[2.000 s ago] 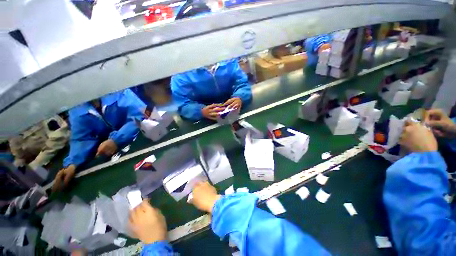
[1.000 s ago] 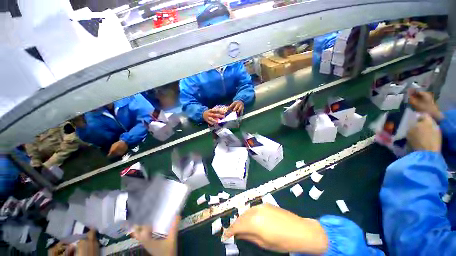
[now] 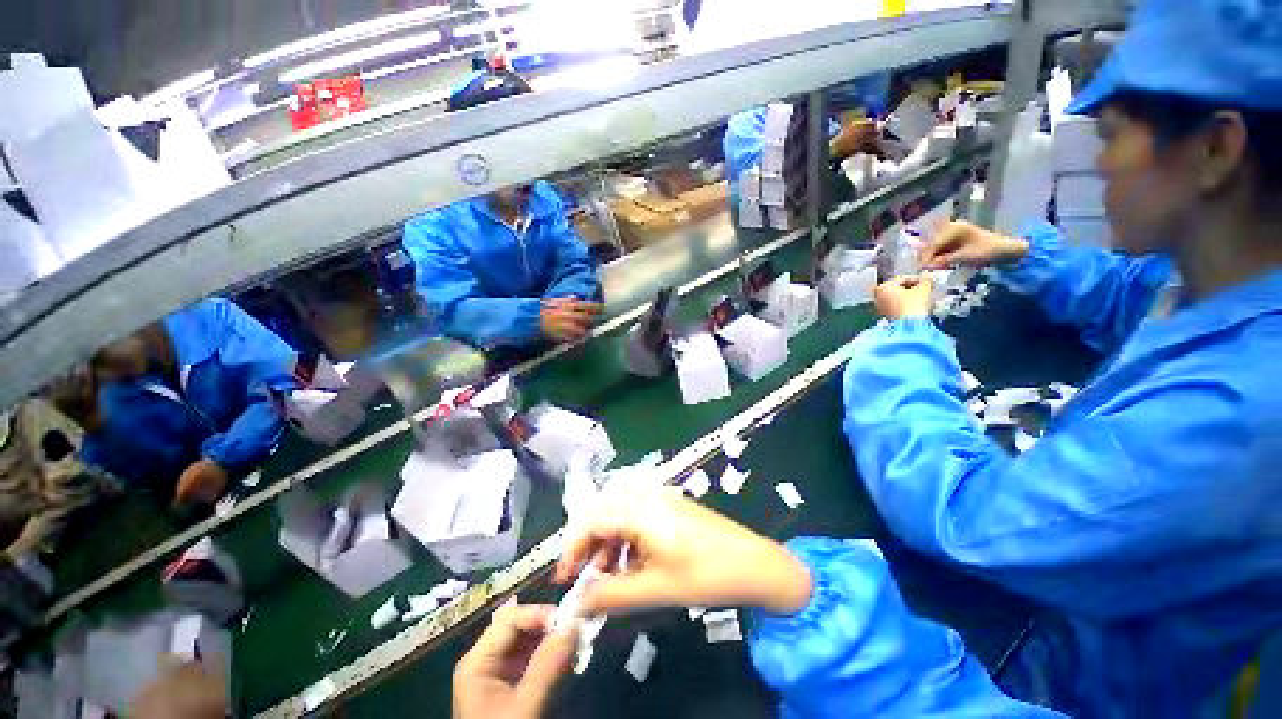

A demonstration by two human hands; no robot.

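My left hand (image 3: 513, 671) is at the bottom centre, cut off by the lower edge. My right hand (image 3: 678, 552) is just above and right of it, partly washed out by glare. The fingertips of both hands pinch a small white slip (image 3: 574, 607) between them, over the near belt edge. More slips lie below and beside my right hand, one of them a loose slip (image 3: 640, 656) on the dark worktop. A white open carton (image 3: 464, 513) stands on the green belt beyond my hands.
A pale belt edge rail (image 3: 408, 639) runs diagonally past my hands. Further cartons (image 3: 345, 541) stand along the belt. A person in blue (image 3: 1040, 450) sits close at right. A blurred hand (image 3: 183, 691) is at lower left. The grey overhead rail (image 3: 408, 176) crosses above.
The view has turned right. My left hand no longer holds the blurred carton and has come together with my right hand at a slip. The person opposite no longer holds a carton.
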